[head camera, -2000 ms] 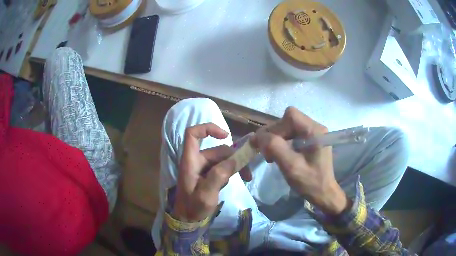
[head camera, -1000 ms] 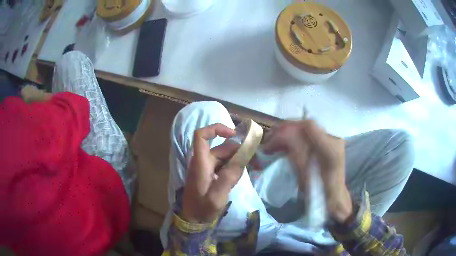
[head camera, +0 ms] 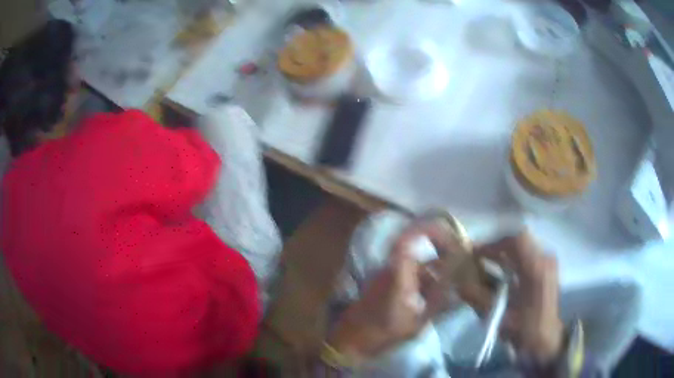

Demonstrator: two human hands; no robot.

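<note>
The frame is blurred. My left hand (head camera: 395, 299) holds a pale tape roll (head camera: 460, 235), seen as a thin curved band above my lap. My right hand (head camera: 533, 295) is close beside it, its fingertips near or on the roll. A slim clear tool (head camera: 493, 321) points down from my right hand, held in it. Where the fingers of the two hands meet is too blurred to tell what touches. A wood-look lid (head camera: 553, 153) on a white body stands on the table beyond my right hand.
A black smartphone (head camera: 344, 131) lies near the table edge. A second wood-topped unit (head camera: 315, 55) and a white bowl (head camera: 408, 68) stand behind it. A clear round container (head camera: 547, 31) is at the back. White boxes (head camera: 647, 196) are at right. A person in red (head camera: 126, 244) sits at left.
The view has swung left, so the table things sit further right and lower. My right hand has come back close to the roll; the clear tool still points down from it.
</note>
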